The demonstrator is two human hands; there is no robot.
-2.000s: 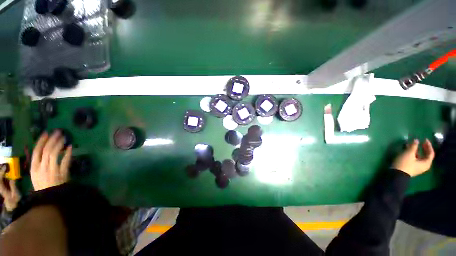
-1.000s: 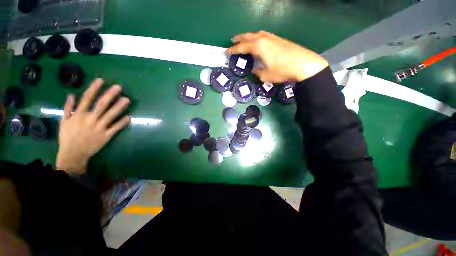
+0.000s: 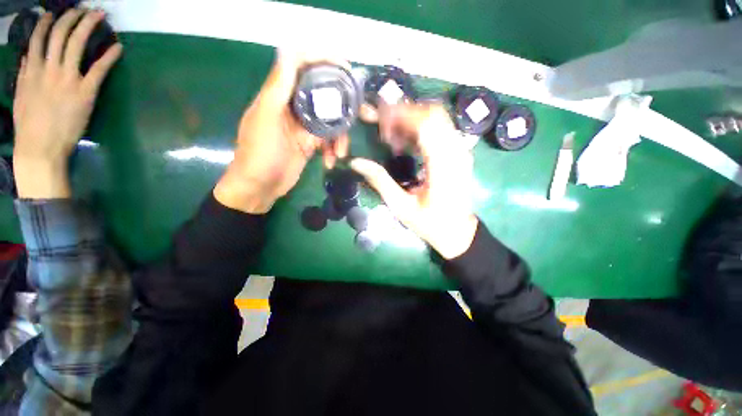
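My left hand (image 3: 272,142) holds a round black housing (image 3: 354,91) with its white square facing up, above the bench. My right hand (image 3: 431,175) is blurred, fingers spread over the middle of the bench; dark round shapes show between its thumb and fingers, and I cannot tell if it grips one. A labelled housing (image 3: 379,82) lies just beyond its fingertips. Two more labelled housings (image 3: 475,110) lie to its right. Loose black discs (image 3: 314,218) lie in a pile below my hands, partly hidden by them.
Another person's hand (image 3: 50,101) in a plaid sleeve rests on black housings at upper left. A slim pale knife or scraper (image 3: 561,168) and crumpled white cloth (image 3: 606,153) lie at right. A white strip (image 3: 211,22) crosses the green bench; a grey upright (image 3: 651,65) stands upper right.
My left hand has moved right from the left side and now holds a labelled housing. My right hand has come down from the housings towards the discs. The neighbour's hand has come into view.
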